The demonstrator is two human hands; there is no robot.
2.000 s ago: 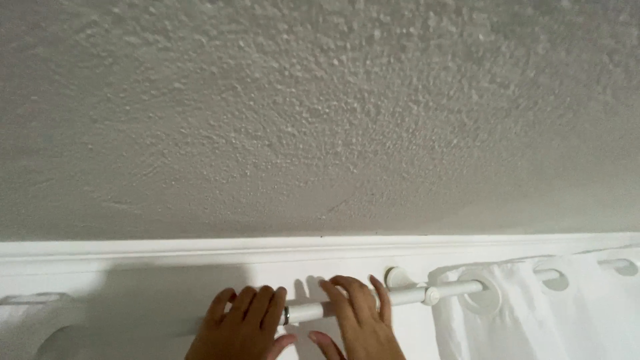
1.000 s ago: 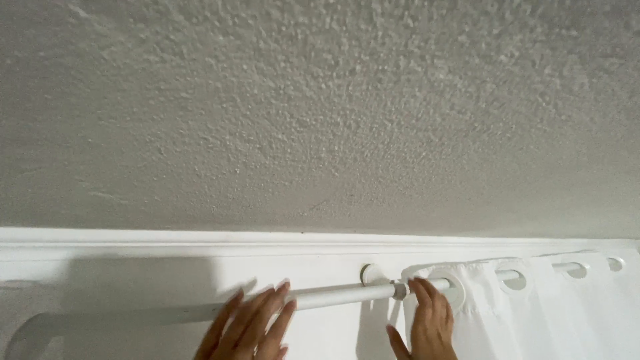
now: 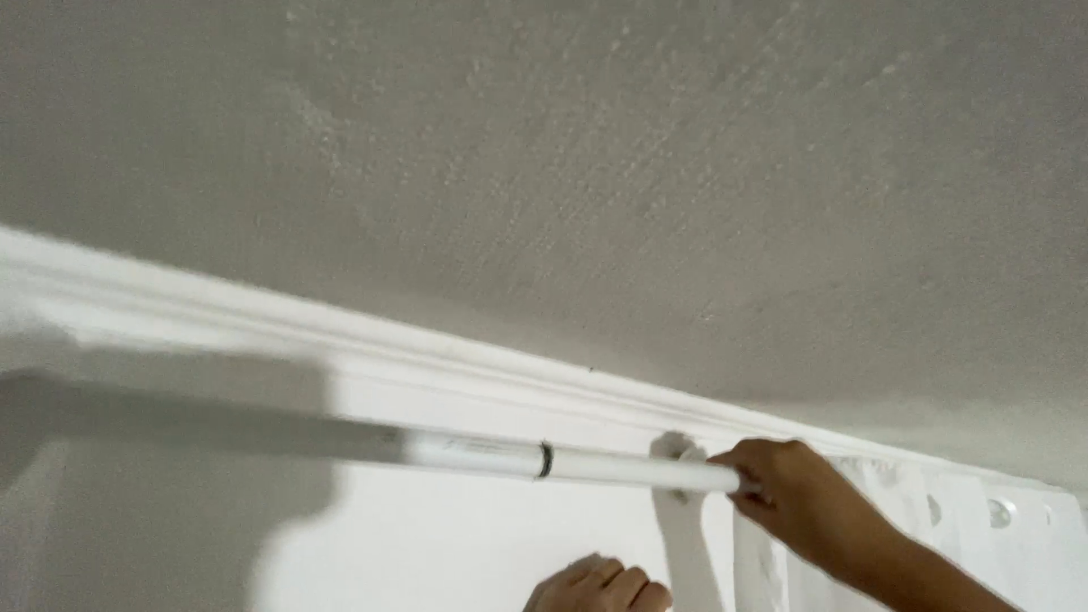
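A white curtain rod [image 3: 476,456] with a dark ring at a joint runs across the lower part of the head view. My right hand [image 3: 786,501] grips it at the right, close to a round white wall bracket [image 3: 690,456]. Below the rod, at the bottom edge, my left hand [image 3: 599,586] shows only its curled fingers and knuckles; whether it holds anything is hidden. A white grommet curtain [image 3: 969,518] hangs at the right, partly behind my right hand and forearm.
The textured ceiling [image 3: 544,187] fills the upper view. White crown moulding [image 3: 408,344] slants along its edge above the rod. A dark shadow covers the wall [image 3: 425,527] and rod at the left.
My right hand has closed around the rod near the bracket. My left hand has dropped below the rod, its fingers now curled. The view has tilted and shifted.
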